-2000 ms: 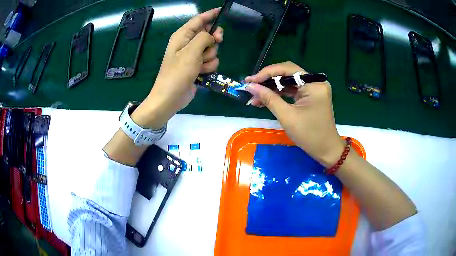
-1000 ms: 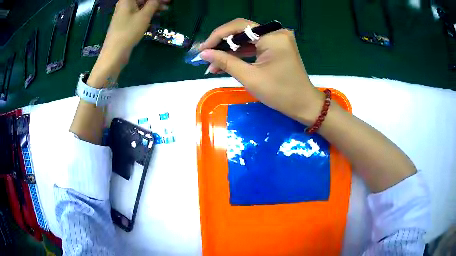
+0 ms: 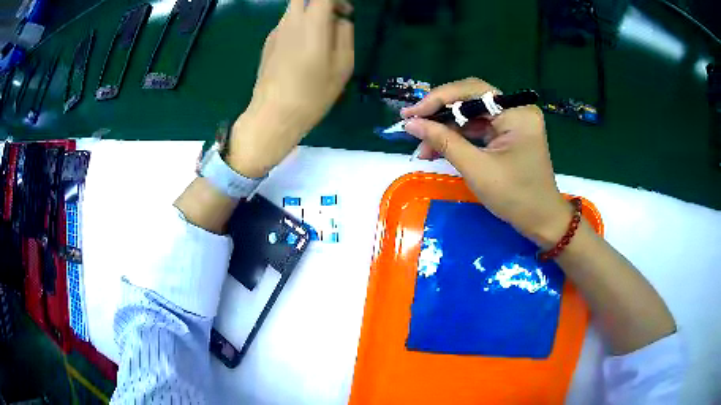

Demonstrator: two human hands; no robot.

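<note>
My right hand (image 3: pixel 490 150) holds a slim black pen-shaped tool (image 3: pixel 506 103) with two white bands. A small blue piece (image 3: pixel 391 129) shows at its pale tip, above the green mat. The circuit board end (image 3: pixel 405 88) of a phone frame lies just beyond my fingertips; the dark frame behind it is hard to make out. My left hand (image 3: pixel 304 87) is raised at the top centre, its fingers cut by the picture's edge, so its grip cannot be told. A blue sheet (image 3: pixel 486 285) with glare lies in the orange tray (image 3: pixel 395 380).
Several phone frames (image 3: pixel 175 47) stand in rows on the green mat (image 3: pixel 213 107). A black loose frame (image 3: pixel 261 277) and small blue stickers (image 3: pixel 328 200) lie on the white surface (image 3: pixel 150 190). Red holders (image 3: pixel 35 293) with black parts are at far left.
The view has shifted. Both hands are near the board end 2 s ago; now they are apart, my left hand further up. The dark frame formerly raised by my left hand is no longer seen lifted.
</note>
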